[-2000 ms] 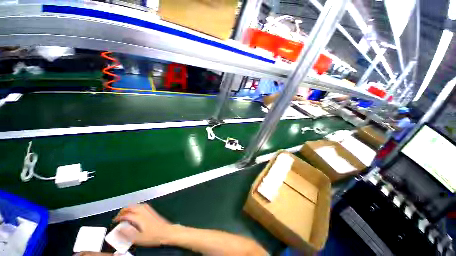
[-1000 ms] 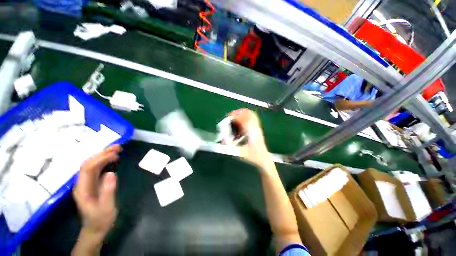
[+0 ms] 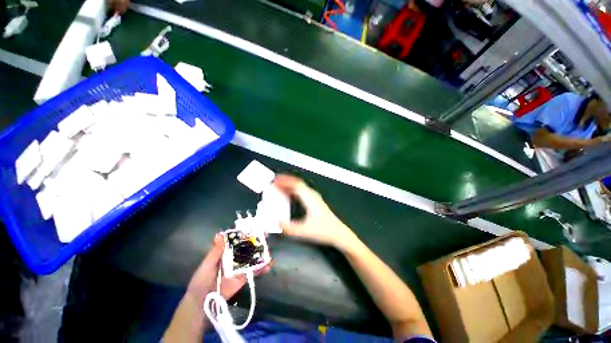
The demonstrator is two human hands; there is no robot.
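An open white charger housing [image 3: 245, 254] with a dark circuit board inside lies in my left hand [image 3: 216, 273], its two plug pins pointing away from me. Its white cord [image 3: 221, 309] hangs in loops below. My right hand [image 3: 309, 213] is just above and right of the housing, its fingers on a blurred white cover [image 3: 275, 206]. Whether one or more covers are under the fingers I cannot tell. Another white cover [image 3: 256, 176] lies on the dark bench beside them.
A blue basket [image 3: 229, 128] full of white covers stands at left. A white bar [image 3: 70, 50] and corded adapters lie on the green conveyor behind it. Open cartons [image 3: 496, 301] stand at right. A metal post slants across the right side. Another person in blue [image 3: 559, 120] is at upper right.
My right hand has come back from the belt towards me and is at the covers. My left hand has moved from the basket's edge and holds the open housing. The view has shifted.
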